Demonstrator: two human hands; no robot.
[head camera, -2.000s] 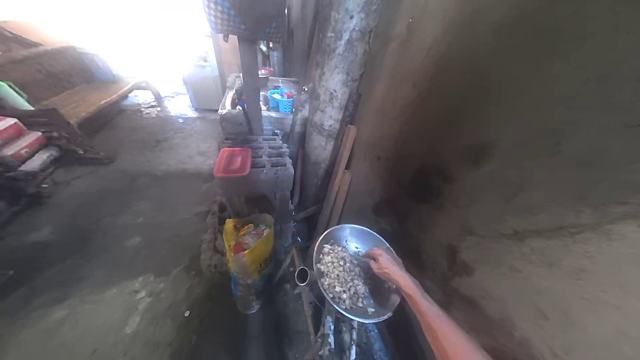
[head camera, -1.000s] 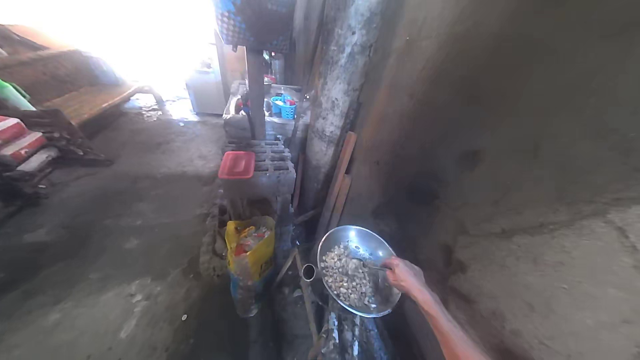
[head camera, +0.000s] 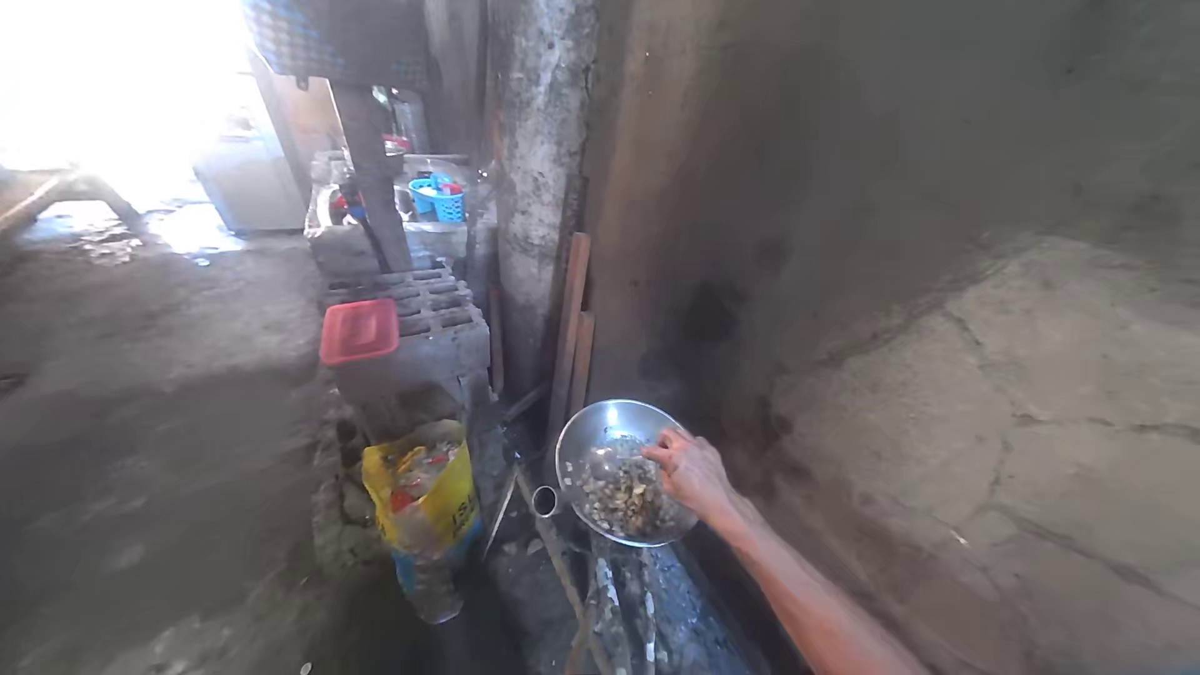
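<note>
My right hand (head camera: 692, 469) reaches in from the lower right to the right side of a round metal bowl (head camera: 586, 427). Its fingers are bent over the bowl's inside, above small pale and brown pieces (head camera: 626, 497) of what may be food. Whether the fingers hold the rim, a utensil or some pieces cannot be told. The bowl is tilted, and its shiny inner wall shows at the top left. What it rests on is hidden beneath it. My left hand is out of view.
Left of the bowl stand a yellow plastic bag (head camera: 450, 497) of refuse and hollow concrete blocks (head camera: 441, 323) with a red plastic lid or container (head camera: 360, 331) on them. Wooden boards (head camera: 568, 328) lean by a concrete post (head camera: 539, 169). A blue basket (head camera: 439, 201) stands farther back.
The pieces in the bowl have shifted and now lie mostly in its lower part. My right hand has moved a little within or over the bowl's right side.
</note>
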